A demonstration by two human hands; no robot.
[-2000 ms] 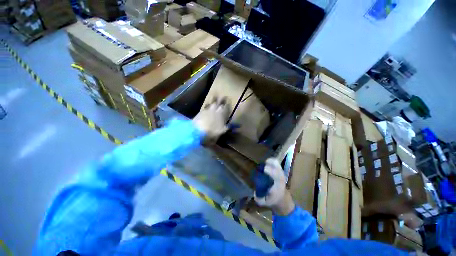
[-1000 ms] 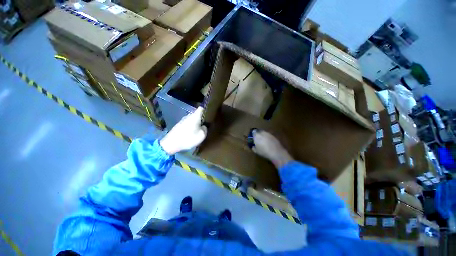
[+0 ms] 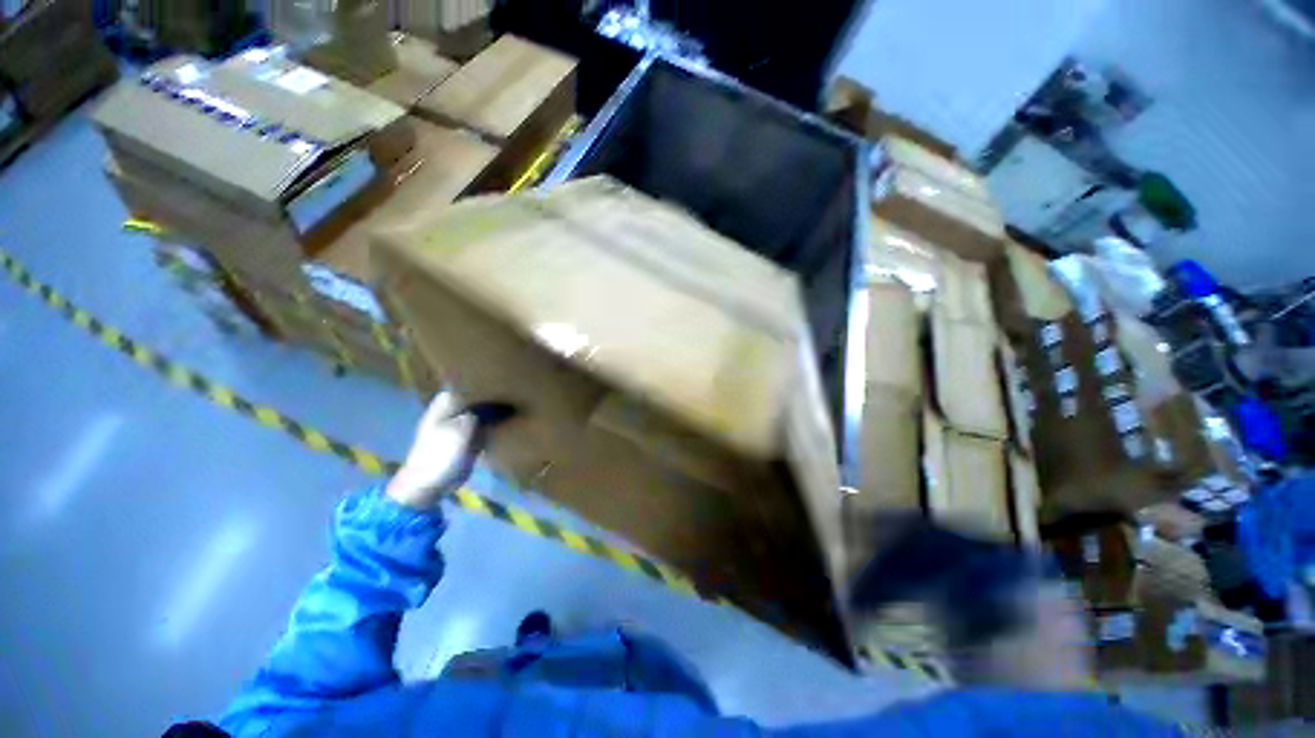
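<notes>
A large brown cardboard carton (image 3: pixel 620 310) is tilted over the grey open bin (image 3: pixel 854 361), with its taped face up and its dark open side toward me. My left hand (image 3: pixel 440 450) grips the carton's lower left edge, with a black covering on a fingertip. My right hand (image 3: pixel 1010 620) is strongly blurred at the lower right, near the carton's right corner, with dark coverings or a dark item at the fingers. Its grip and any contact with the carton cannot be made out.
Stacked cartons (image 3: pixel 238 123) stand left of the bin, and more cartons (image 3: pixel 963 361) lie to its right. Yellow-black tape (image 3: pixel 274 418) crosses the floor. Feet show below me. A person's blue clothing (image 3: pixel 1283 534) is at the far right.
The carton has been turned from open side up to taped face up, hiding the cardboard inside the bin. My left hand moved left and down; my right hand left the carton's interior and moved right.
</notes>
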